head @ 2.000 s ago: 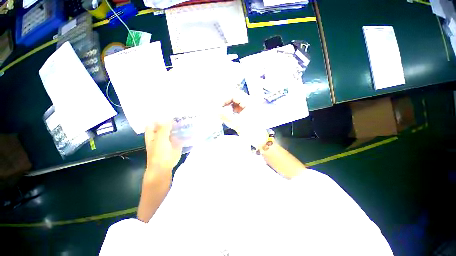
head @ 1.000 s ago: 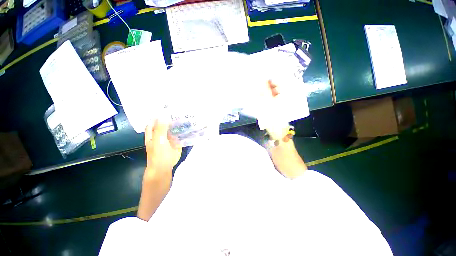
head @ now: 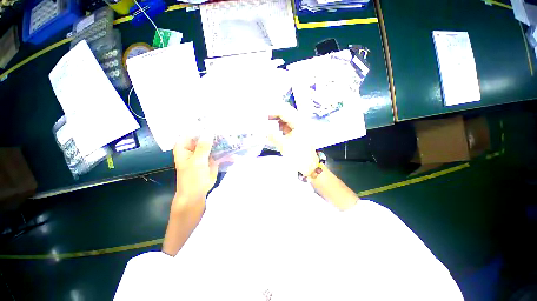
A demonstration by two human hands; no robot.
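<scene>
A clear, crinkled poly bag of small parts point(head: 235, 143) lies low in front of me, partly washed out by glare. My left hand point(head: 195, 157) grips its left side. My right hand point(head: 288, 136), with a bracelet at the wrist, is at the bag's right side with bent fingers; glare hides whether it holds anything. A white photo sheet point(head: 347, 126) lies to the right with small bagged parts point(head: 325, 100) on it. Overexposed white paper lies behind my hands.
White papers point(head: 162, 94) lie left, beside a tape roll point(head: 136, 52) and a compartment tray point(head: 110, 54). A black phone point(head: 327, 46) and a small dark-and-silver tool are behind the photo sheet. A notepad point(head: 457, 67) lies far right. A cardboard box point(head: 441, 141) stands below the bench.
My right hand moved right over the photo sheet, then came back left to the bag. My left hand stayed at the bag. The view shifted slightly.
</scene>
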